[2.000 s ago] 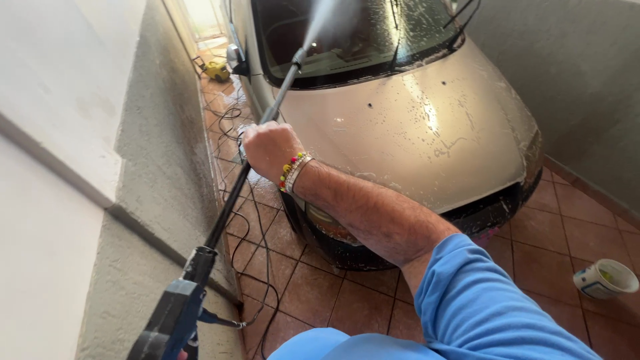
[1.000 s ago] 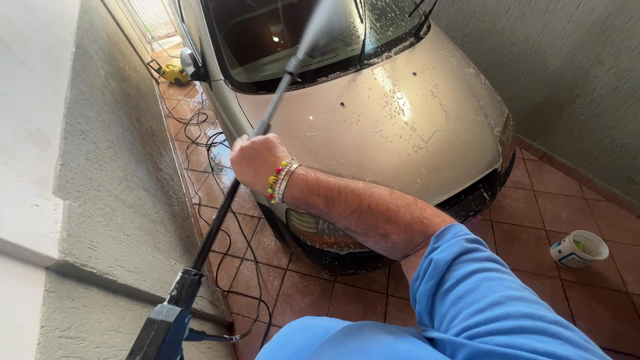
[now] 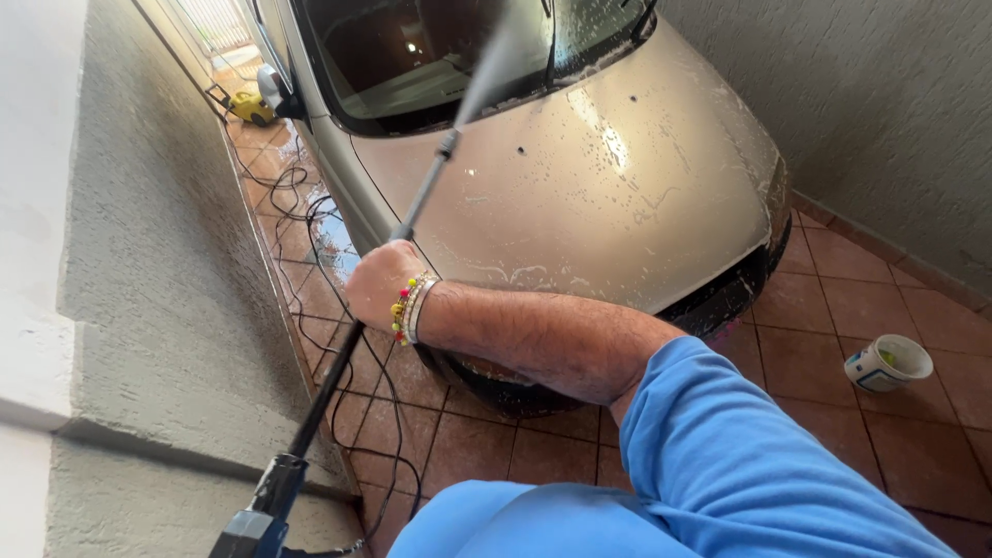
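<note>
My right hand (image 3: 387, 285) is closed around the spray lance (image 3: 422, 198) of a pressure washer, with a beaded bracelet at its wrist. The lance slants from the trigger gun (image 3: 260, 511) at lower left up to a nozzle over the bonnet. White spray (image 3: 492, 74) leaves the nozzle toward the base of the windscreen (image 3: 403, 58). Water drops and foam streaks lie on the beige car's bonnet (image 3: 573, 201). My left hand is not visible; the gun's lower end runs out of the frame.
A yellow pressure washer body (image 3: 252, 108) stands on the tiles beyond the car's mirror (image 3: 273, 89). Black hose or cable (image 3: 310, 221) loops along the left wall (image 3: 178, 232). A white bucket (image 3: 887, 363) is on the floor at right, near a textured wall (image 3: 868, 101).
The view has shifted, moving the car left in the picture. My right hand keeps its hold on the lance, and the spray continues against the windscreen area.
</note>
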